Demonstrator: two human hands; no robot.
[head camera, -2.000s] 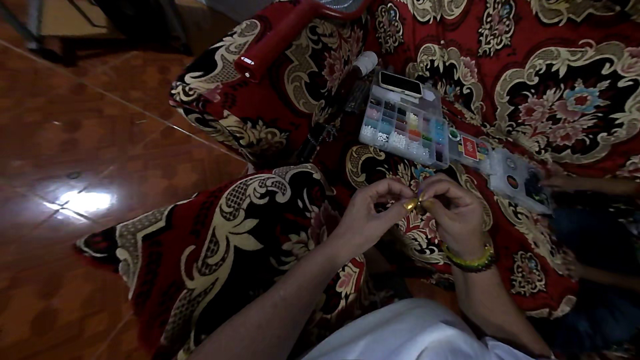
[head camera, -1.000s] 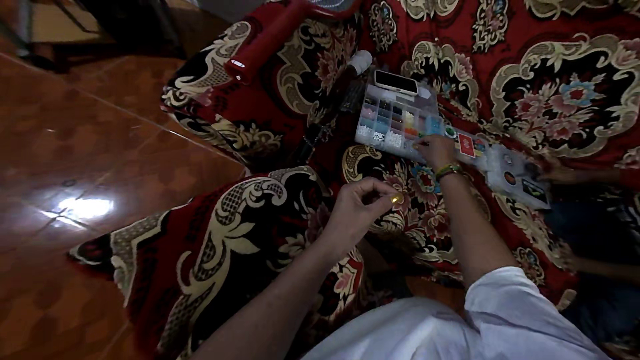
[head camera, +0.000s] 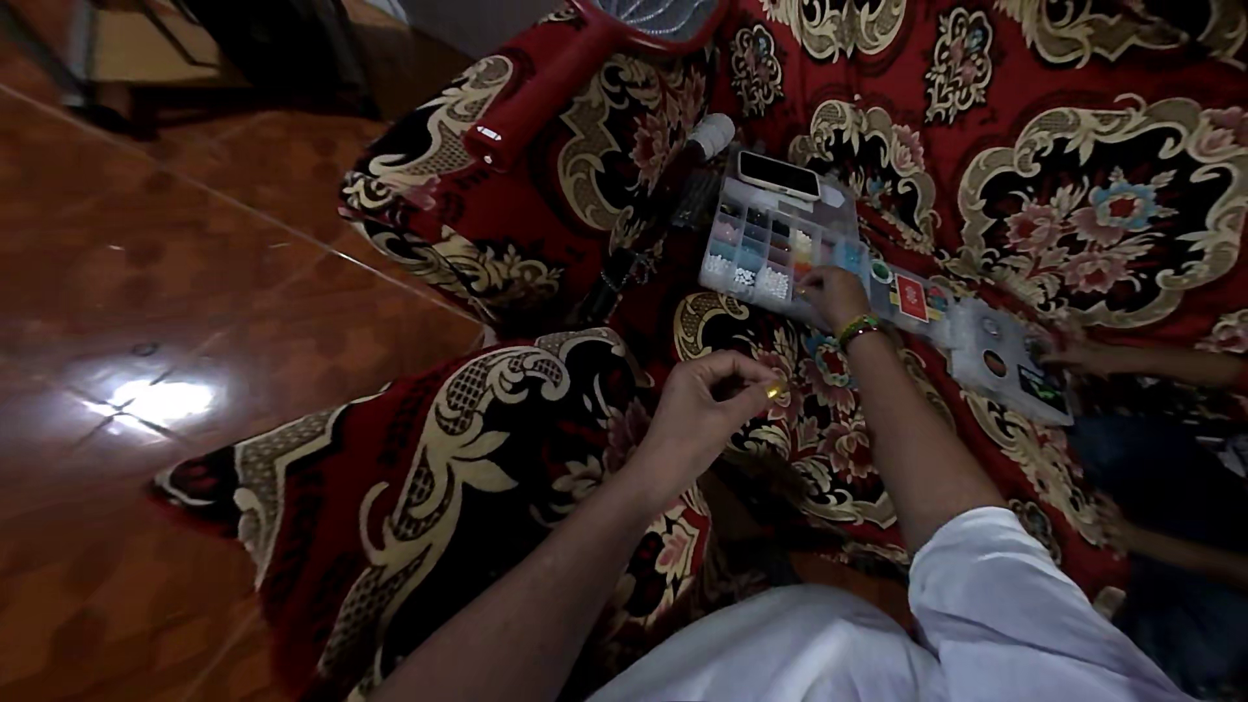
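Between the thumb and forefinger of my left hand (head camera: 704, 409) is a small shiny yellow piece (head camera: 775, 391), too small to name surely. My right hand (head camera: 834, 295), with a yellow-green beaded bracelet (head camera: 859, 330) at the wrist, reaches over the front right compartments of a clear plastic bead box (head camera: 733, 289). Its fingertips are down among the beads; whether they pinch one cannot be told. White beads (head camera: 773, 283) fill the front compartments, with coloured ones behind. A phone (head camera: 778, 175) lies on the back edge of the box.
A second clear case (head camera: 1009, 361) sits at the right, beside another person's hand (head camera: 1072, 354). Between the boxes lies a red card (head camera: 912, 296). A red electric fly swatter (head camera: 546, 93) rests on the patterned sofa (head camera: 1102, 58). A white spool (head camera: 713, 135) stands behind the box.
My right hand has left the yellow piece, where both hands met two seconds ago, and moved away to the bead box. The left hand still holds the piece.
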